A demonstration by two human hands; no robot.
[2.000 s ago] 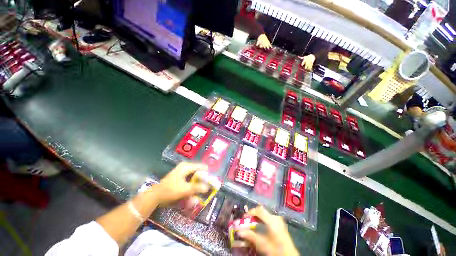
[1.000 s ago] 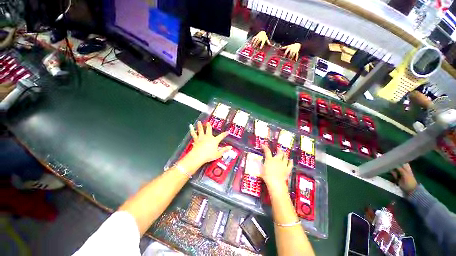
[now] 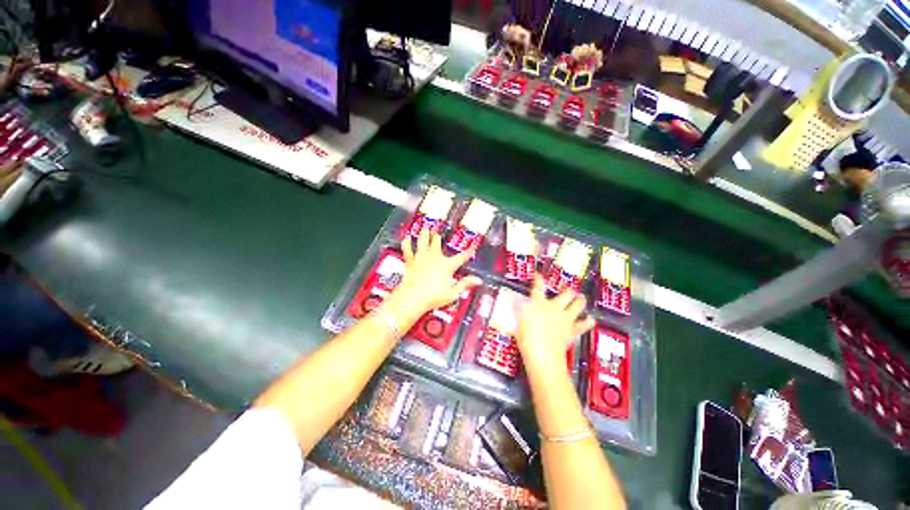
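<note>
A clear blister tray (image 3: 639,413) holds red keypad phones in two rows. The far row shows fronts, such as one keypad phone (image 3: 614,282). The near row shows backs, such as one phone back (image 3: 609,372), and one front in the middle. My left hand (image 3: 429,281) lies over the tray's left half, fingers spread between the rows. My right hand (image 3: 549,321) lies over the right half, fingers apart, covering a near-row phone; its fingertips reach a tilted far-row phone (image 3: 569,265). Whether they press on it is unclear. Several dark blocks (image 3: 427,423) lie at the near edge.
A smartphone (image 3: 718,456), a crumpled wrapper (image 3: 773,428) and a small second phone (image 3: 821,468) lie right. A grey post (image 3: 798,282) crosses the right side. Another tray (image 3: 868,369) is at far right. A monitor (image 3: 274,50) stands upper left. Another person's hands work beyond the belt.
Both hands have left the near edge and come over the tray, without the phones they held. The second tray beyond has moved right. The other worker's tray now shows yellow-edged phones.
</note>
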